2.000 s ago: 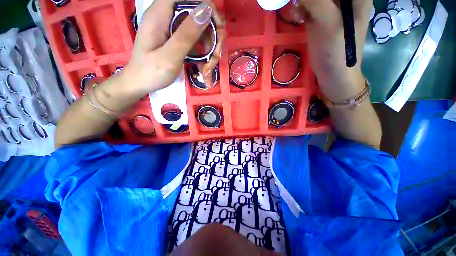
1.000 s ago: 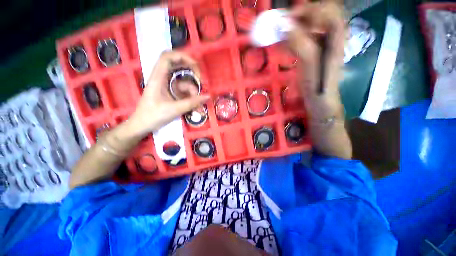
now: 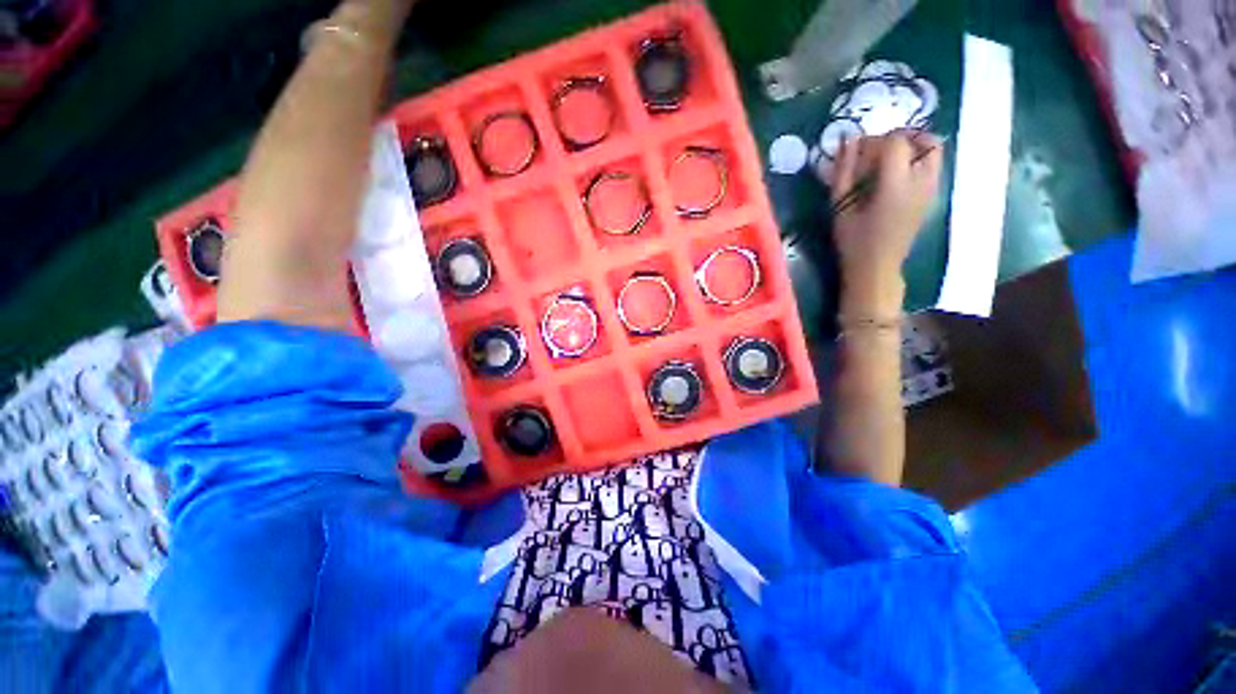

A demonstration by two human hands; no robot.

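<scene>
The red compartment tray [image 3: 588, 423] lies tilted in front of me, with watch cases in many pockets. One watch case [image 3: 569, 323] shows a bright red centre. A white strip [image 3: 407, 330] with round marks lies across the tray. My right hand [image 3: 888, 190] is right of the tray, fingers pinched at the edge of a pile of white, dark-edged discs [image 3: 884, 102]. It holds a thin dark stick, likely tweezers. A small white disc [image 3: 788, 153] lies left of this hand. My left forearm crosses the tray's left side and its hand is cut off by the top edge.
A long white strip [image 3: 979, 176] lies on the green bench right of my hand. A grey flat bar [image 3: 840, 41] lies behind. Sheets of rings lie at left [image 3: 81, 461] and far right [image 3: 1193, 163]. A brown box [image 3: 1003, 393] is below the bench edge.
My left hand, which held a watch case over the tray, has moved up out of view. My right hand has moved right to the disc pile, and the white disc has left its fingers.
</scene>
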